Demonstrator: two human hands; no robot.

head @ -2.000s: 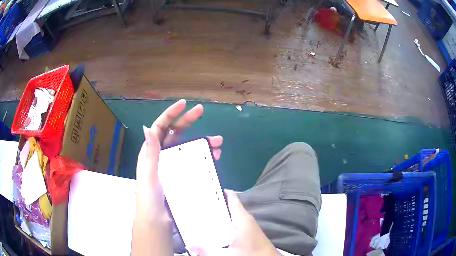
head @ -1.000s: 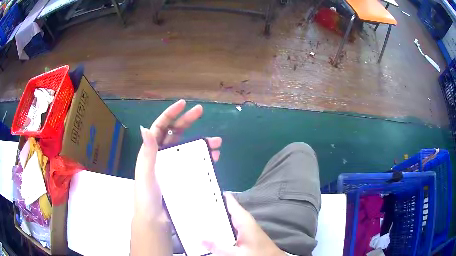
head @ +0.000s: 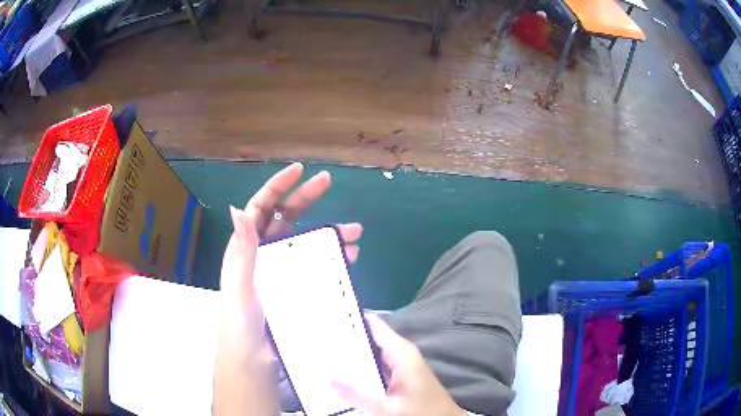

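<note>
A smartphone (head: 313,313) with a dark edge and a glaring white screen is held above my lap, tilted slightly left. My left hand (head: 264,236) holds it from behind and along its left side; two fingers reach up past the top edge and fingertips show at the right edge. My right hand (head: 402,378) is at the lower right edge of the phone, with its thumb over the lower screen. The screen content is too bright to read.
A red basket (head: 96,166) sits on a brown carton (head: 134,211) at the left, near heaped cloth (head: 57,301). The white bench (head: 166,345) is under me. Blue crates (head: 638,296) with magenta cloth (head: 600,357) stand at the right. An orange stool (head: 609,20) stands farther off.
My right thumb has shifted over the lower part of the screen. The phone and my left hand have barely moved.
</note>
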